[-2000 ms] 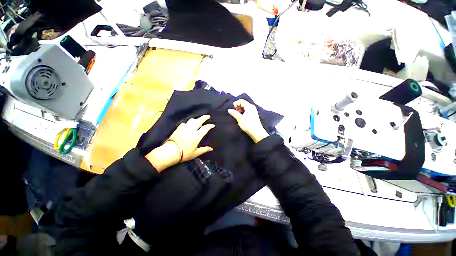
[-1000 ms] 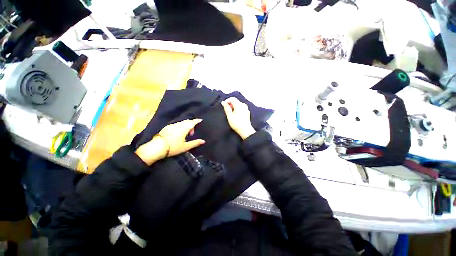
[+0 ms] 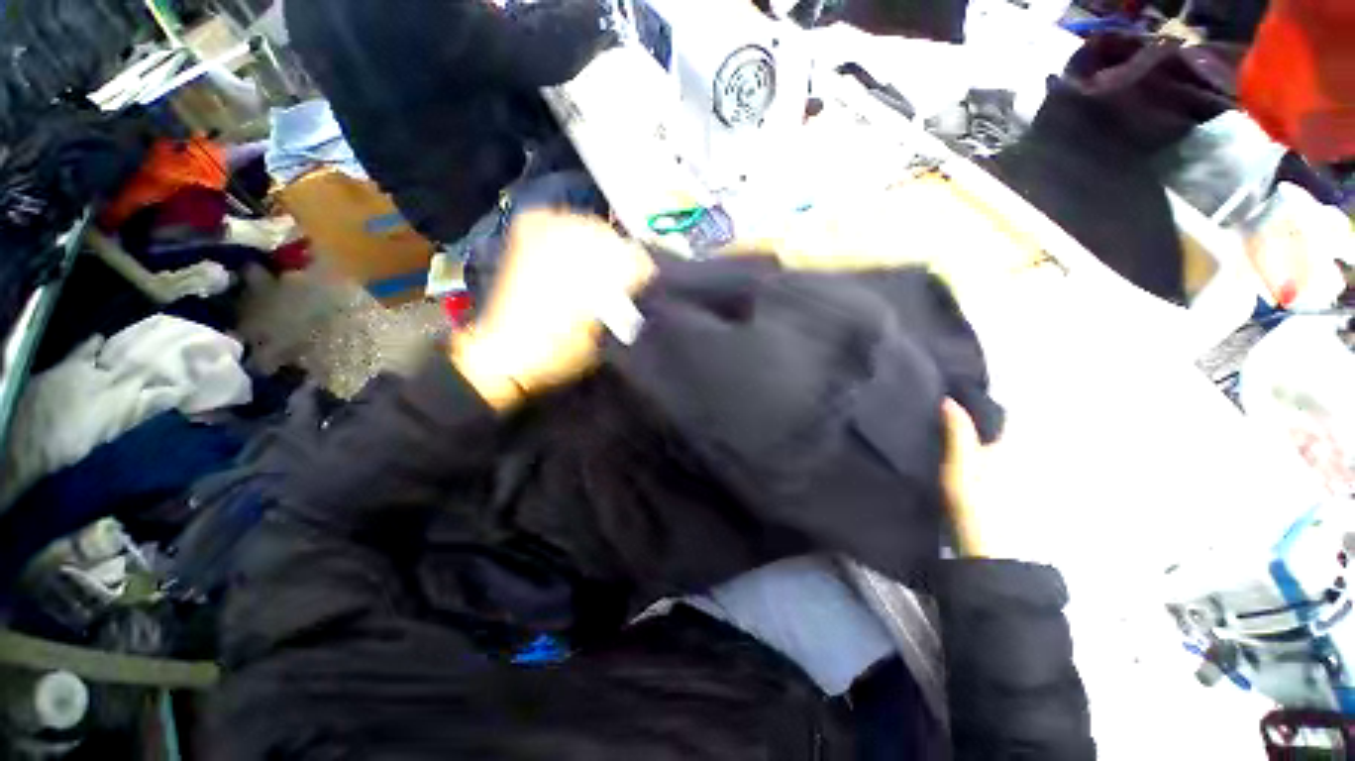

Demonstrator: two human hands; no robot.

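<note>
The dark cloth garment (image 3: 788, 387) is lifted and blurred in front of me, over my lap and the table's front edge. My left hand (image 3: 550, 305) is blurred at the garment's left end, closed on the cloth, with a small white piece beside its fingers. My right hand (image 3: 966, 483) is at the garment's right end, its fingers partly hidden behind a dark fold that it grips.
The white table (image 3: 1107, 446) lies to the right, with part of a sewing machine (image 3: 1293, 580) at the right edge. Green-handled snips (image 3: 676, 220) lie near the grey machine end (image 3: 743, 89). Piled garments (image 3: 141, 387) and a cardboard box (image 3: 345, 226) are at left.
The view has turned left. The garment has been raised and pulled off its flat position on the table. My left hand has closed on its left end, and my right hand has moved to its right end.
</note>
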